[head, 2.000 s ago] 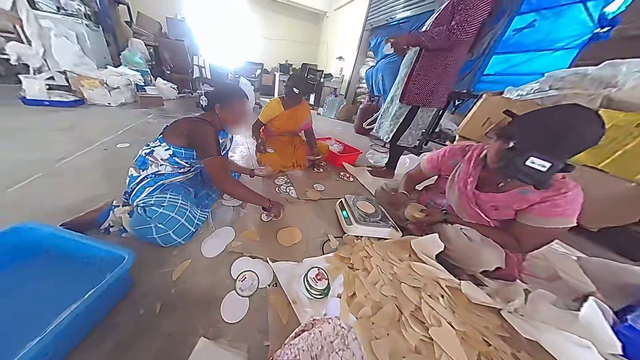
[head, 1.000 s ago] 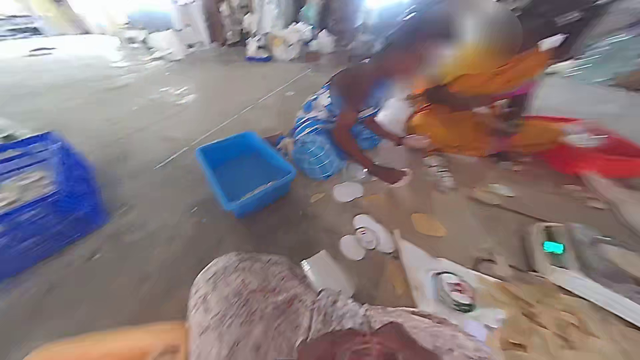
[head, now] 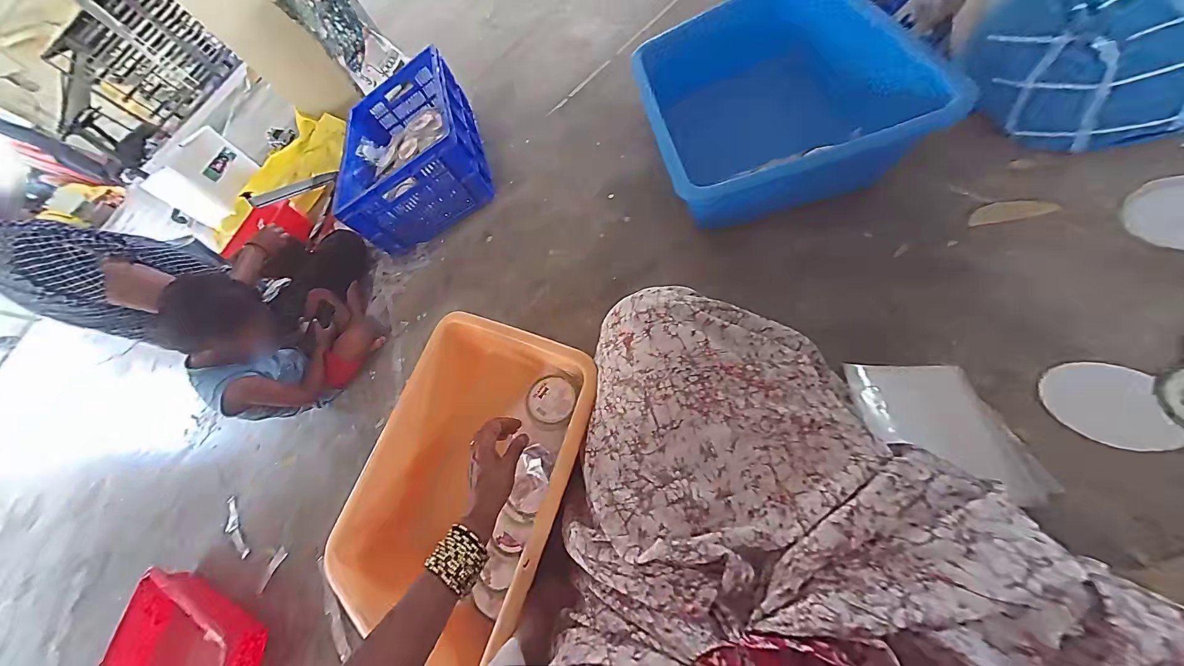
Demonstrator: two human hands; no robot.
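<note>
My left hand (head: 495, 467), with a beaded bracelet (head: 457, 560) at the wrist, reaches into an orange plastic tub (head: 407, 444) beside my knee. Its thumb and fingers are parted, with nothing visible between them. Just right of the fingers lies a clear plastic-wrapped packet (head: 532, 479). Round packed discs (head: 504, 566) line the tub's right side below it, and one round disc with printing (head: 551, 400) lies near the top corner. My right hand is out of view.
A light blue tub (head: 768, 111) stands ahead, a blue crate (head: 416, 157) with packets to its left. A red container (head: 185, 620) sits lower left. Two people are on the floor at left. White discs (head: 1110, 405) and a plastic sheet packet (head: 943, 421) lie right.
The view has swung far to the left. The orange tub, only partly seen a second ago, now shows largely, with my left hand inside it.
</note>
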